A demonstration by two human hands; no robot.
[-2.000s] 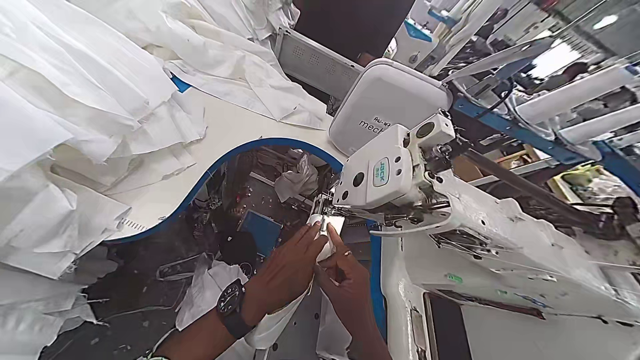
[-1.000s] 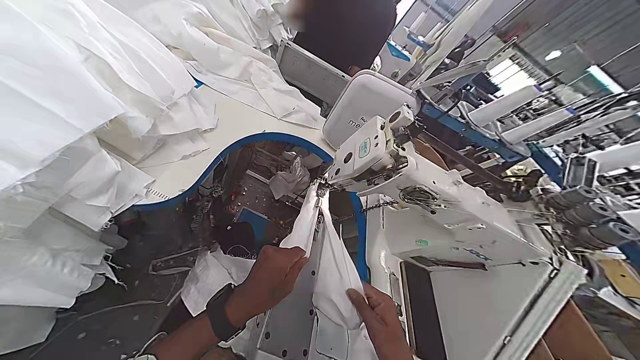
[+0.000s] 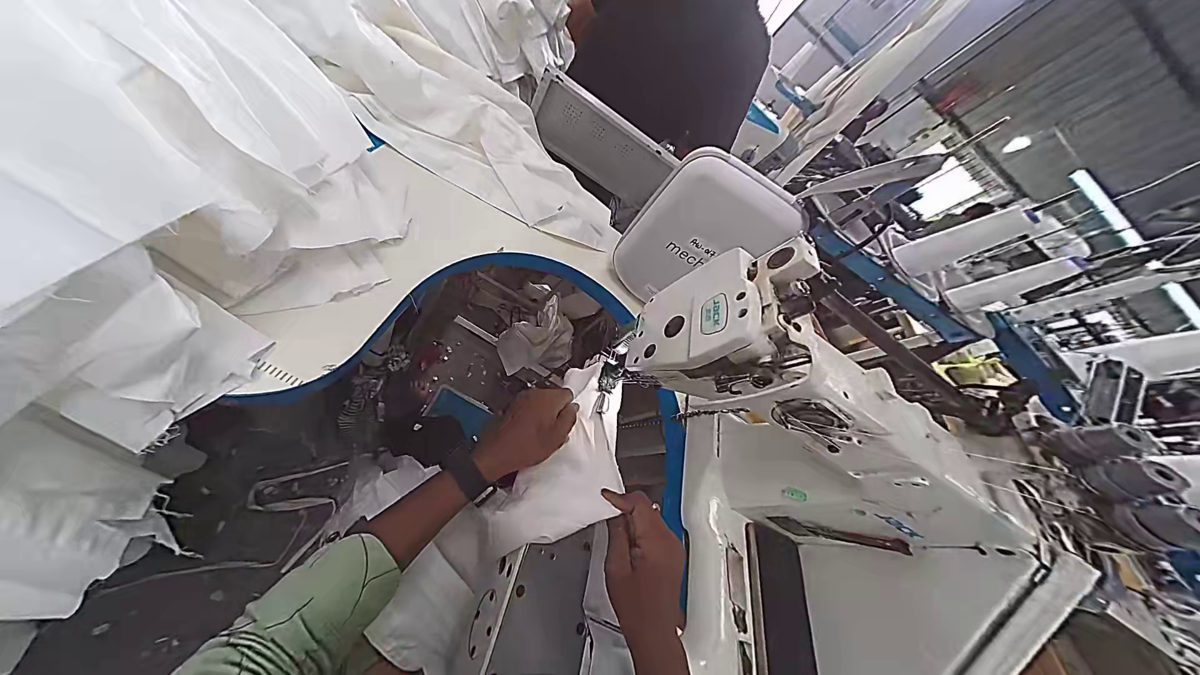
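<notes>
A white Jack sewing machine (image 3: 698, 323) stands right of centre, its needle and presser foot over a white cloth piece (image 3: 562, 478). The cloth lies along the machine's narrow arm (image 3: 544, 600) and runs up under the foot. My left hand (image 3: 530, 431), with a dark watch on the wrist, grips the cloth's left edge, fingers curled, just below the foot. Lower and to the right, my right hand (image 3: 642, 544) pinches the cloth's right edge between thumb and finger. More white cloth hangs down at the left of the arm.
Heaps of white cloth (image 3: 169, 169) cover the left of a cream table (image 3: 441, 216) with a curved blue edge. A pale case (image 3: 708, 220) bearing writing sits behind the machine head. A person in dark clothing (image 3: 670, 70) is beyond. Thread cones (image 3: 1116, 459) stand at the far right.
Both hands have moved down from the needle since the first frame. The cloth, hanging in two strips a second ago, is now spread broad across the arm, and my left hand has moved up nearer the foot.
</notes>
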